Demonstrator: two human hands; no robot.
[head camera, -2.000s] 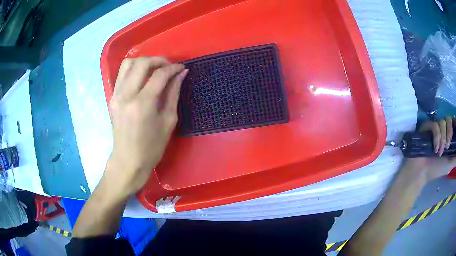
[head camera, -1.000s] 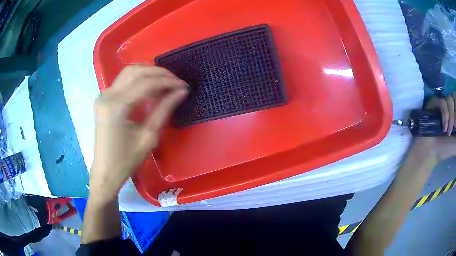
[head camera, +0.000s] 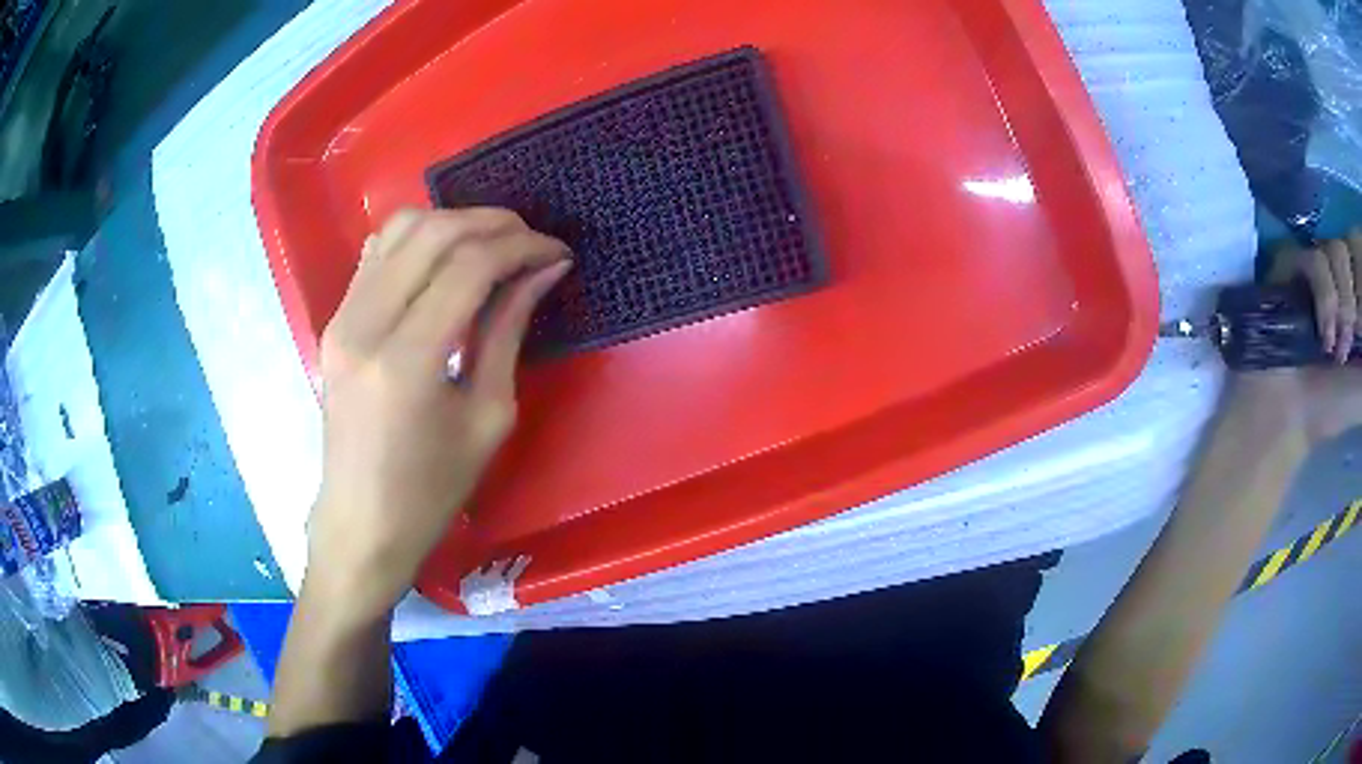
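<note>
A black grid plate (head camera: 672, 194) with tiny holes lies tilted inside the red tray (head camera: 777, 485). Small specks show in its grid. My left hand (head camera: 433, 358) is over the plate's left part, thumb and index fingertips close together at its surface. A small shiny piece, possibly a screw, shows among its curled fingers; whether the fingertips pinch anything is too small to tell. My right hand (head camera: 1334, 306), cut off by the right edge, is closed around the black electric screwdriver (head camera: 1265, 326). Its metal bit points left toward the tray's right rim.
White foam sheet (head camera: 1180, 194) lies under the tray on a blue-green worktop (head camera: 187, 433). A torn whitish label (head camera: 490, 585) is on the tray's lower left corner. Clear plastic (head camera: 1314, 67) is at the upper right. A red stool (head camera: 194, 642) and floor tape (head camera: 1270, 564) show below.
The plate and tray have shifted up and left in view, the plate more tilted. My left hand stays at the plate's left part, and a shiny piece now shows in it. The screwdriver sits higher in view.
</note>
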